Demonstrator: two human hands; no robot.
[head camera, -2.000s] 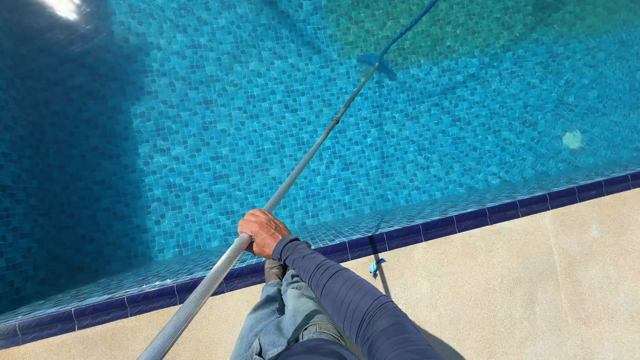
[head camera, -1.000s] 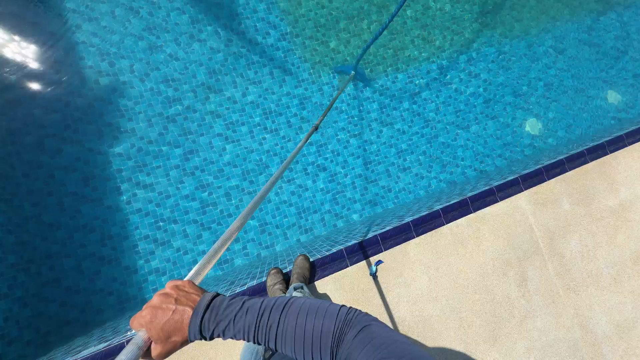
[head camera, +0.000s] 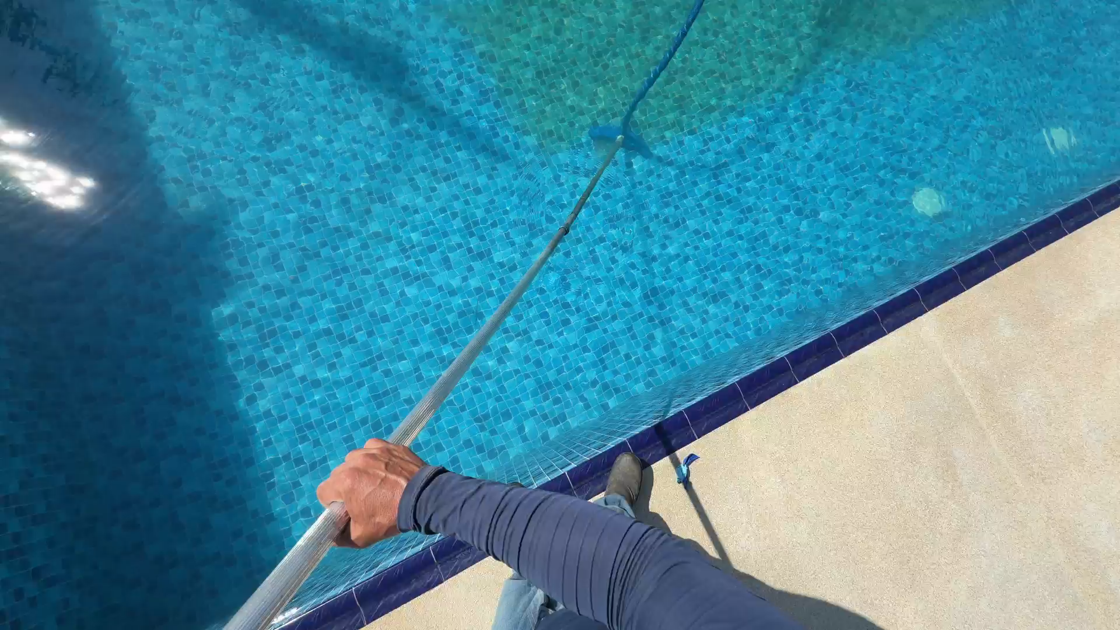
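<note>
My right hand (head camera: 374, 492), its arm in a dark blue sleeve coming from the lower right, is closed around a ribbed metal telescopic pole (head camera: 490, 328). The pole slants from the bottom left up into the pool water. At its far end, under the water, sits a blue pool vacuum head (head camera: 619, 140), with a blue hose (head camera: 662, 66) running up from it past the top edge. The vacuum head lies near the border of a greenish patch of the tiled pool floor (head camera: 350, 262). My left hand is out of the frame.
Dark blue edge tiles (head camera: 809, 354) run diagonally between the water and the beige deck (head camera: 945, 455). A shoe (head camera: 625, 477) stands at this edge. Beside it lies a small blue object (head camera: 686, 468) on the deck. Two pale round spots show underwater at right.
My right hand has moved with the pole, first down and left, then back up over the pool edge. The view has turned somewhat. The vacuum head remains near the greenish patch.
</note>
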